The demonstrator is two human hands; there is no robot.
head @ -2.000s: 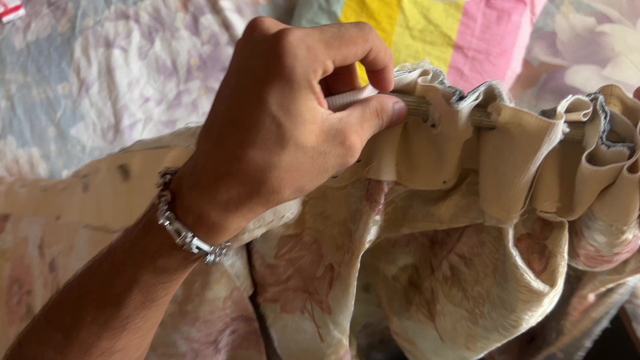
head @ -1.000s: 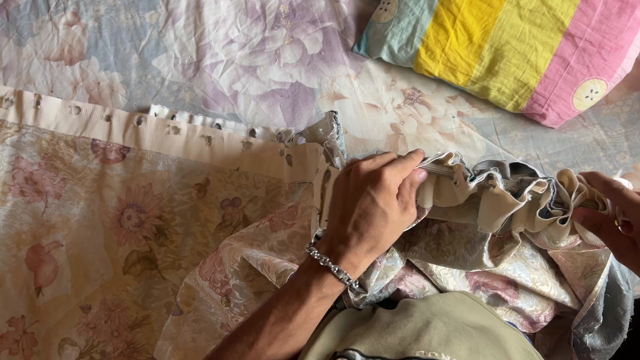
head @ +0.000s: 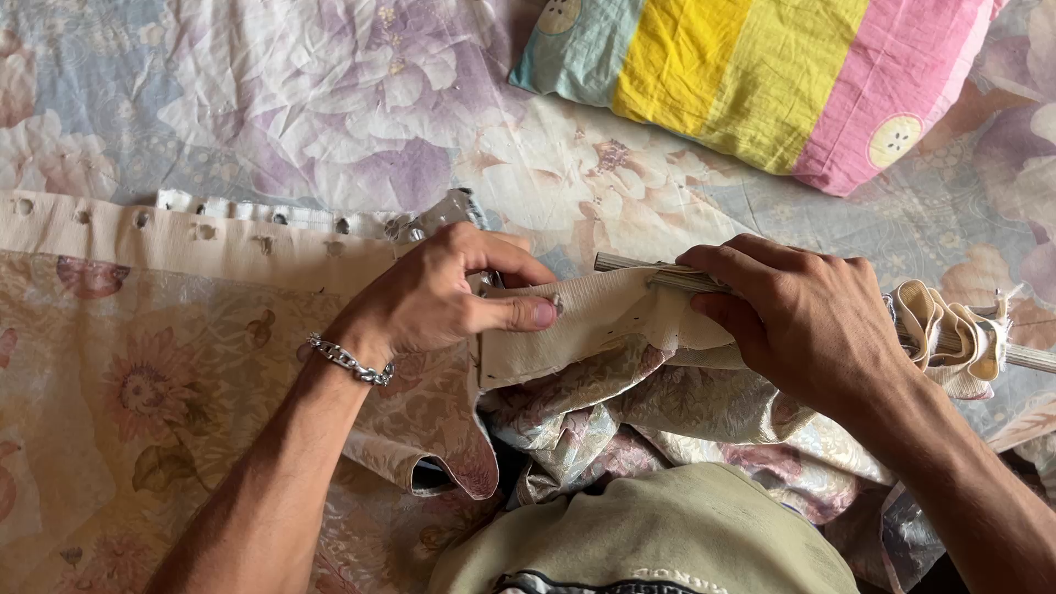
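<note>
A floral curtain [head: 148, 371] with a cream heading band [head: 173, 235] pierced by several holes spreads over the left side. My left hand [head: 462, 297], wearing a chain bracelet, pinches the band between thumb and fingers beside a hole. A thin ridged rod [head: 615, 264] passes through the band; its left end sticks out just left of my right hand [head: 767, 305]. The thumb and fingers of that hand grip the rod and the band on it. Gathered folds of the band [head: 949, 338] sit on the rod at the right, and its far end runs out of view.
Under everything lies a floral bedsheet [head: 330, 107]. A pillow [head: 742, 74] with blue, yellow and pink stripes rests at the upper right. My olive shirt [head: 652, 528] fills the bottom middle, next to loose curtain cloth [head: 709, 396].
My left hand has left the gathered band on the rod and now holds a flat stretch of band. My right hand has moved left along the rod, whose left end now shows.
</note>
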